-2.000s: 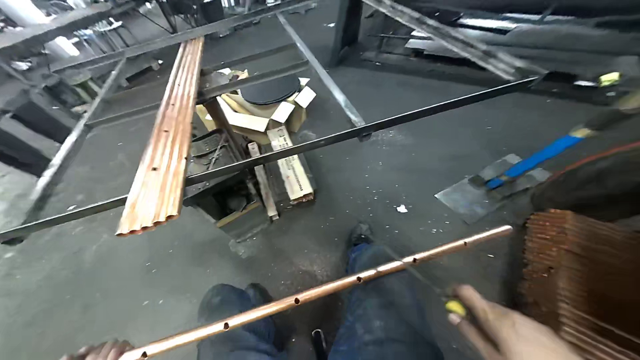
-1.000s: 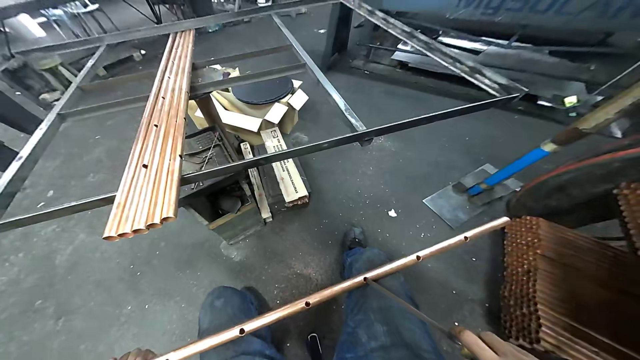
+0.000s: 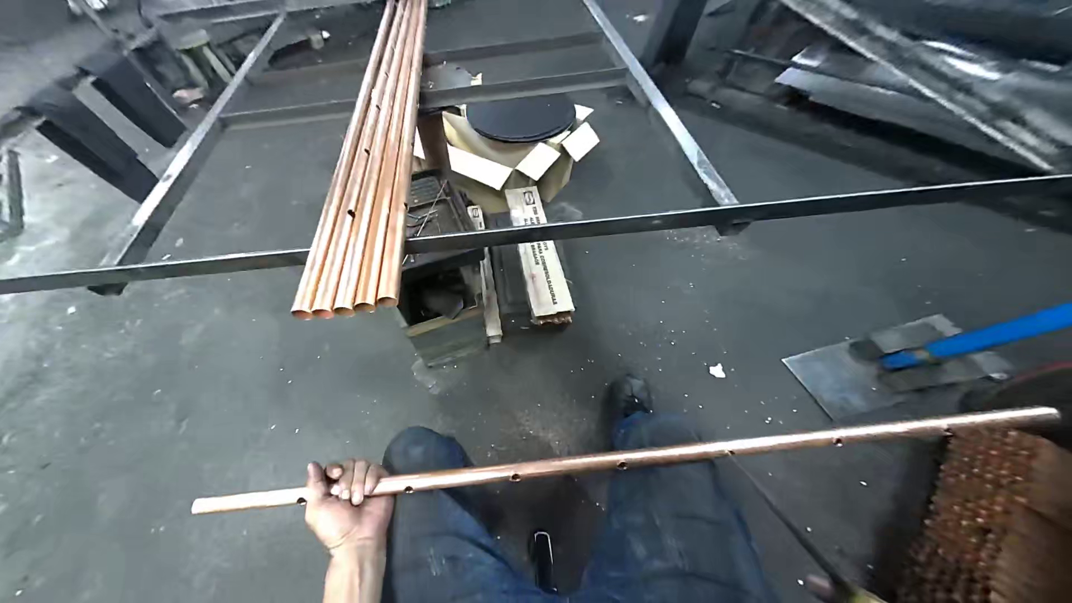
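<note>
A long copper tube (image 3: 569,466) with a row of drilled holes lies across my thighs. My left hand (image 3: 350,502) is closed around it near its left end. Touching the tube at one hole over my right leg is the tip of a thin, dark, rod-like tool (image 3: 787,521), probably a file. At the bottom right edge its yellowish handle shows, with only a small part of my right hand (image 3: 825,588) beside it; most of that hand is cut off. Several drilled copper tubes (image 3: 368,201) rest side by side on a steel frame ahead.
The frame's front bar (image 3: 636,224) crosses the view. Below it stand an open cardboard box (image 3: 536,163), a narrow printed carton (image 3: 544,276) and a metal box (image 3: 448,335). At right are a blue-handled tool (image 3: 988,337) on a metal plate and a stack of copper tubes (image 3: 971,511).
The tube has shifted right, and its left end is now in view with my left hand around it. My right hand has moved down, mostly out of view. The view has turned somewhat.
</note>
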